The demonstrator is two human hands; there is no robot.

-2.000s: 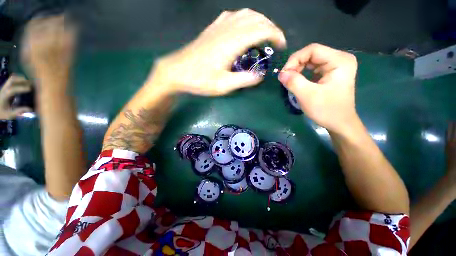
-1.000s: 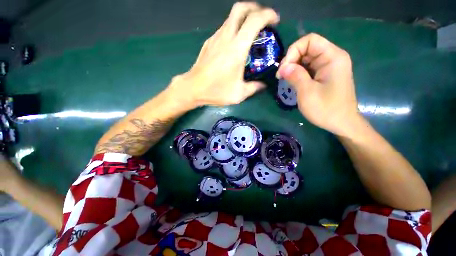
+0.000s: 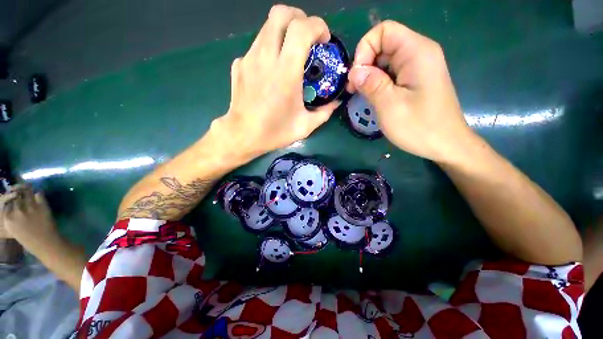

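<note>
My left hand point(image 3: 268, 86) holds a black round housing point(image 3: 345, 54) with its open end facing me. A blue circuit board point(image 3: 324, 69) shows inside it. My right hand point(image 3: 403, 93) pinches a tiny pale plug point(image 3: 344, 70) at the board's right edge; whether it is seated cannot be told. A pale-faced end cap point(image 3: 362, 116) hangs or lies just below my right fingertips, partly hidden by the hand. A pile of pale end caps point(image 3: 309, 182) with thin red leads lies nearer me, with a dark-faced cap point(image 3: 361, 198) at its right.
The work lies over a glossy green bench top point(image 3: 159, 119). Another person's hand point(image 3: 23, 212) is at the left edge. Small black units point(image 3: 38, 87) stand at the far left. A pale bracket point(image 3: 587, 14) is cut off at the top right corner.
The housing is turned so its blue board faces me more fully. Both hands appear further left in the picture. The other person's raised arm at left is gone; a hand now shows lower there.
</note>
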